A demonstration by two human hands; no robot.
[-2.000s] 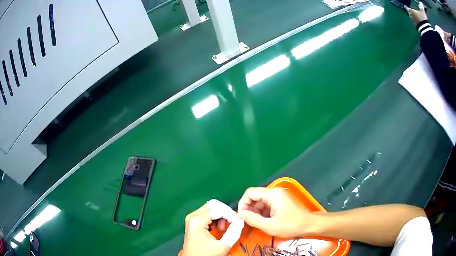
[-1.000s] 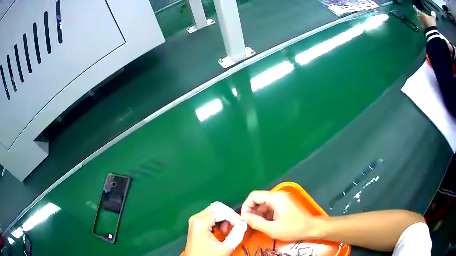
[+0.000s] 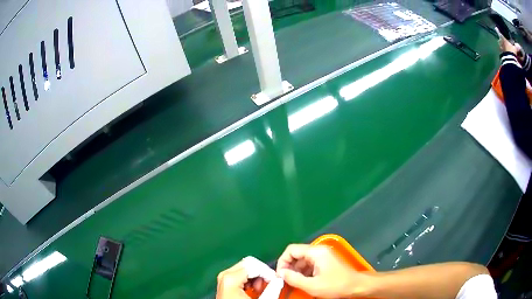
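My left hand (image 3: 248, 279), with white covers on its fingertips, and my right hand (image 3: 315, 270) meet fingertip to fingertip above the orange parts tray (image 3: 345, 247) at the bottom centre. The fingertips are pinched together; whatever lies between them is too small or hidden to tell. My left hand is cut off by the lower edge. The tray's inside is mostly hidden or out of the picture. A dark phone middle frame (image 3: 107, 264) lies on the green belt at the lower left, its lower end cut off.
The glossy green conveyor belt (image 3: 256, 193) crosses the view. Another phone frame (image 3: 462, 48) lies at its far right, near a neighbour's hands (image 3: 507, 47). A white sheet (image 3: 496, 137) lies at right. Beyond the belt stand a grey vented cabinet (image 3: 87, 76), white posts (image 3: 262, 52) and a clear sheet (image 3: 391, 20).
The near phone frame has moved toward the lower left. The view has tilted up, so my hands and the tray sit lower. A far frame now shows at right. My hands stay pinched together.
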